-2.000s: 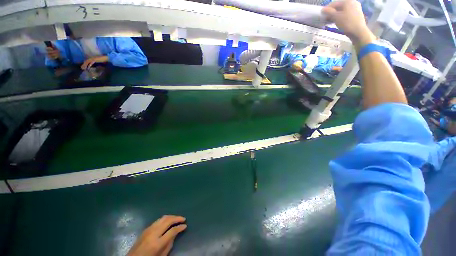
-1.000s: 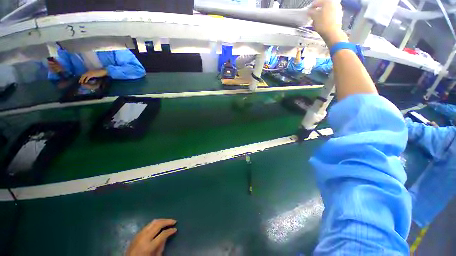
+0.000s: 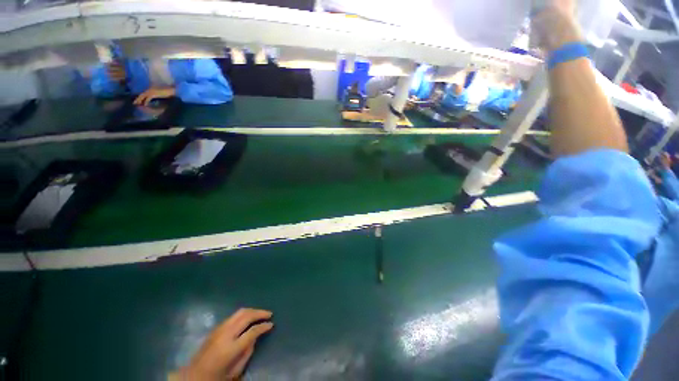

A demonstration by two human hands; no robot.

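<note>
My right hand (image 3: pixel 555 26) is raised at the top right, blurred and partly cut off by the frame's edge, with a blue band on the wrist. Its fingers grip a pale white sheet (image 3: pixel 484 21) above the overhead shelf; the exact grip is blurred. My left hand (image 3: pixel 229 346) rests on the dark green bench mat (image 3: pixel 320 298) at the bottom, empty, fingers slightly curled and apart. A thin dark tool with a pale upper end (image 3: pixel 380 254) lies on the mat, right of my left hand and touching neither hand.
Beyond the white rail (image 3: pixel 313 229), a green belt (image 3: pixel 298 186) carries black trays with devices, two at left (image 3: pixel 197 156) (image 3: pixel 48 205) and one farther right (image 3: pixel 456 158). A white post (image 3: pixel 506 138) slants up beside my right arm. People in blue sleeves work across the belt.
My right hand shifts left, then back right and higher. The pale sheet beside it now looks larger and raised. The left hand stays on the mat. The view shifts slightly.
</note>
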